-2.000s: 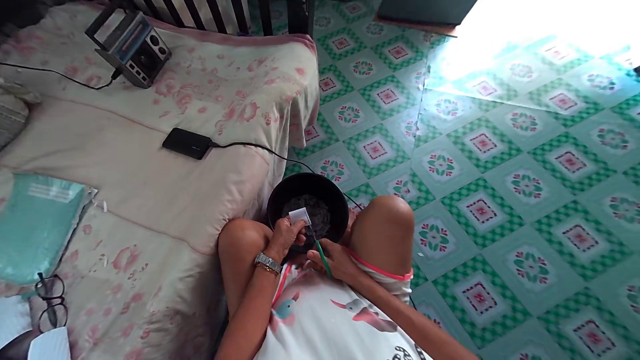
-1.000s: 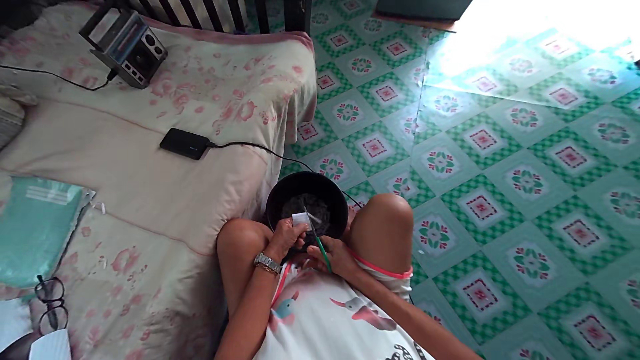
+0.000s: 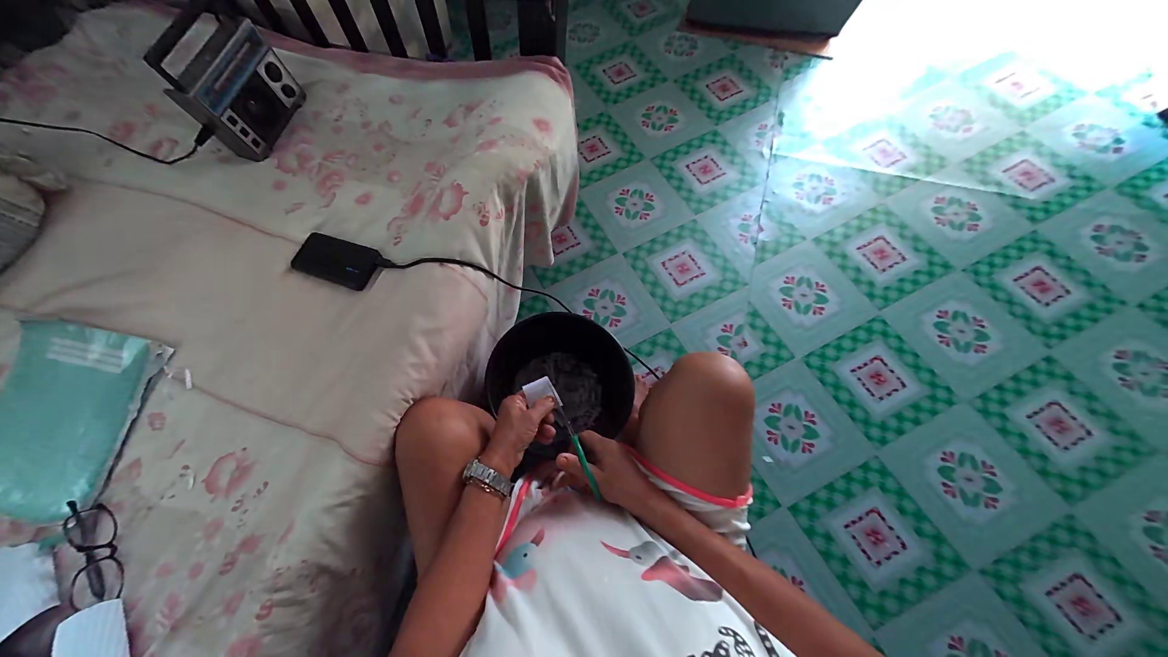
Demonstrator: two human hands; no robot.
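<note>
My left hand [image 3: 522,429], with a metal-banded watch [image 3: 486,477] on its wrist, holds a small white piece of paper or card [image 3: 543,392] over a black bucket [image 3: 499,358]. In my right hand [image 3: 602,464] is a tool with a green handle [image 3: 585,467] and a thin metal end, which looks like scissors; its tip points at the white piece. Both hands are close together at the near rim of the bucket, between my knees. Dark grey, crumpled-looking material [image 3: 584,388] lies inside the bucket. The exact finger grip on the tool is partly hidden.
On the bed [image 3: 274,319] at left lie a black power bank [image 3: 336,261] with a cable running past the bucket, a radio [image 3: 239,91], a teal plastic package [image 3: 68,411] and eyeglasses [image 3: 93,552]. Green patterned flooring [image 3: 881,365] spreads at right. A dark box-like object [image 3: 771,20] stands beyond.
The hands stay over the bucket. The white piece and the metal end of the green-handled tool have shifted slightly relative to each other.
</note>
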